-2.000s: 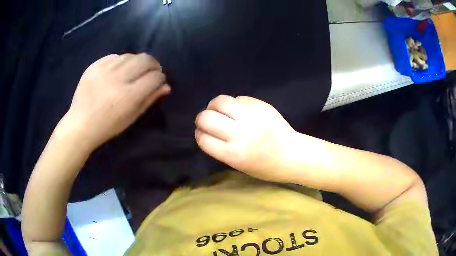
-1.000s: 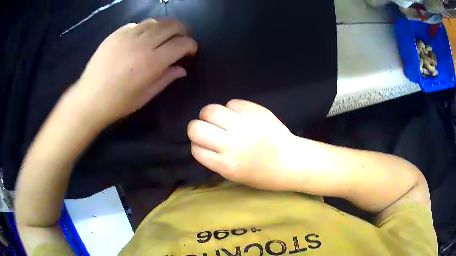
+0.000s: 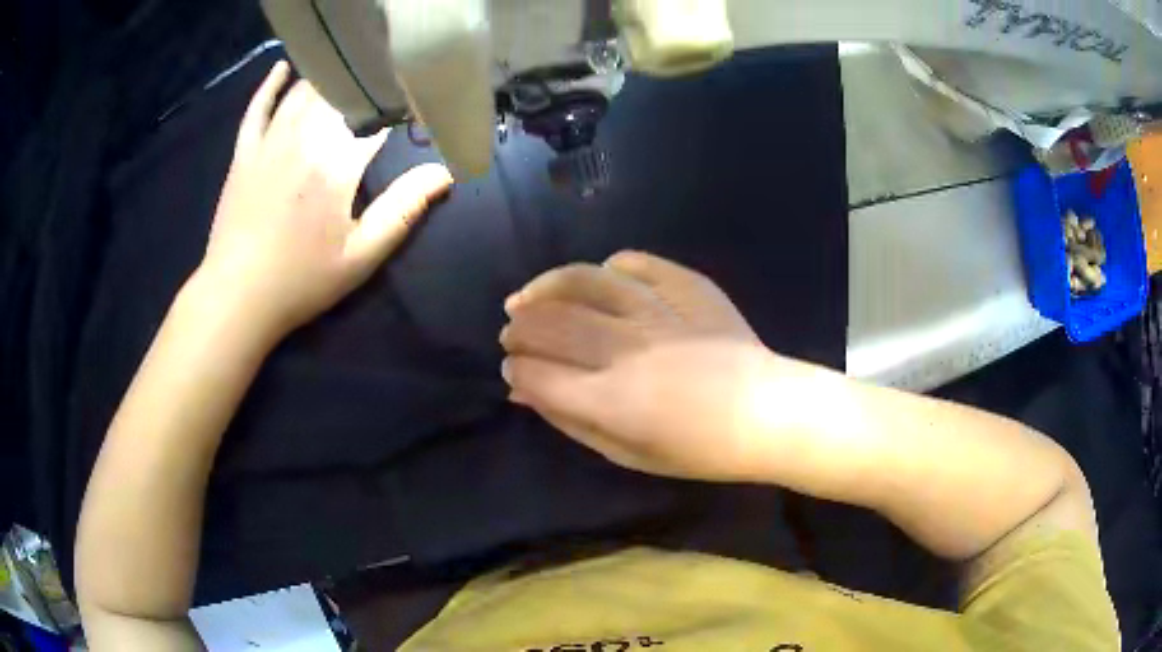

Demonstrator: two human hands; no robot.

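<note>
A black fabric panel point(image 3: 433, 433) covers most of the table and lies under both hands. A thin pale line point(image 3: 223, 79) shows on it at the upper left, partly behind my left hand. My left hand point(image 3: 300, 210) lies on the cloth with fingers and thumb spread, its fingertips beside the sewing machine head. My right hand point(image 3: 624, 357) rests on the cloth right of the middle, fingers loosely curled; whether it pinches cloth is hidden. The sewing machine point(image 3: 816, 23) spans the top of the view. The needle area is hidden or too unclear to tell.
The pale machine bed point(image 3: 937, 287) shows right of the cloth. A blue tray point(image 3: 1042, 248) holds small pale pieces, beside an orange thing point(image 3: 1152, 217). Crumpled scraps point(image 3: 1064, 127) lie by the machine arm. A white sheet-like thing point(image 3: 268, 620) is at the lower left.
The view has tilted up, bringing the machine head into sight. My left hand has opened from a curl and its fingers are spread near the pale line. My right hand has stayed nearly in place.
</note>
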